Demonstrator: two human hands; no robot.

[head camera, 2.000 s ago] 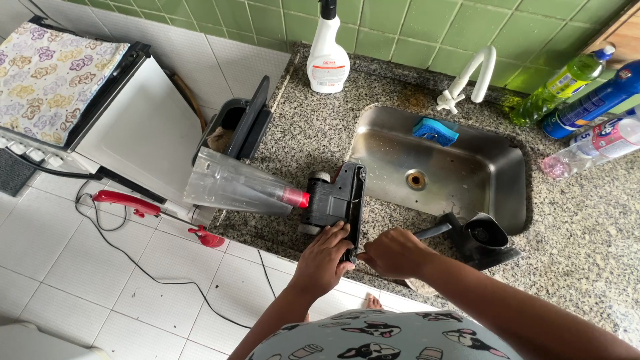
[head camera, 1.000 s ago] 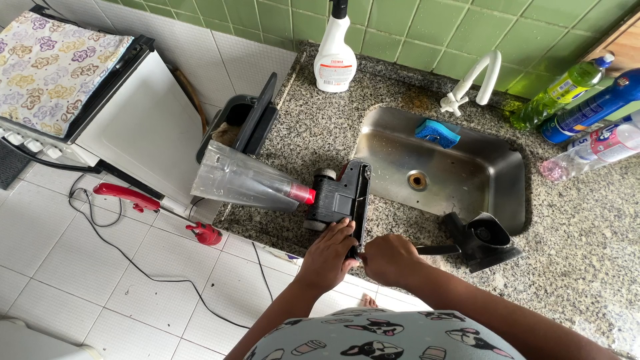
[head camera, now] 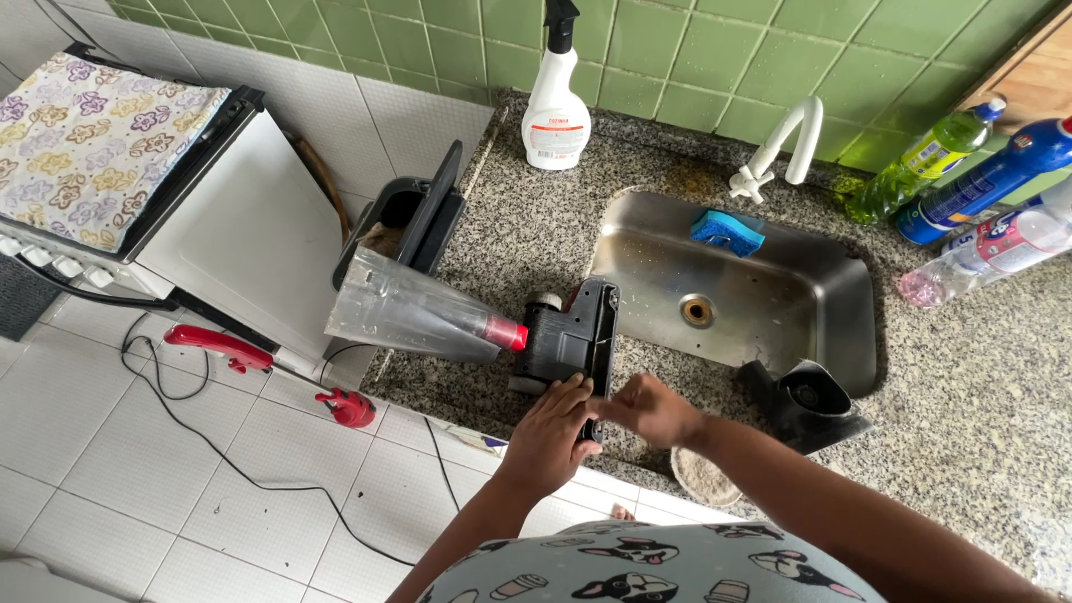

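A black vacuum cleaner floor head (head camera: pixel 557 343) lies upside down on the granite counter, left of the sink. My left hand (head camera: pixel 548 435) rests on its near end, fingers spread over the housing and thumb at the edge. Close beside it, my right hand (head camera: pixel 657 410) is curled and slightly blurred, its fingertips at the head's near right edge; whether it holds something small cannot be seen. Touching or nearly touching the floor head is the red end of a clear plastic dust container (head camera: pixel 402 310). A black plastic vacuum part (head camera: pixel 808 402) sits at the sink's near right corner.
The steel sink (head camera: pixel 754 293) holds a blue sponge (head camera: pixel 727 233) under a white faucet (head camera: pixel 783 155). A spray bottle (head camera: pixel 556 117) stands behind; several bottles are at right. A dark bin (head camera: pixel 398 222) and stove (head camera: pixel 243 209) are left. The red vacuum handle (head camera: pixel 222 343) and cord lie on the floor.
My right hand has shifted slightly and turned at the floor head's near end. A round, fuzzy, light-coloured item now shows at the counter's front edge below my right forearm. My left hand stays on the head.
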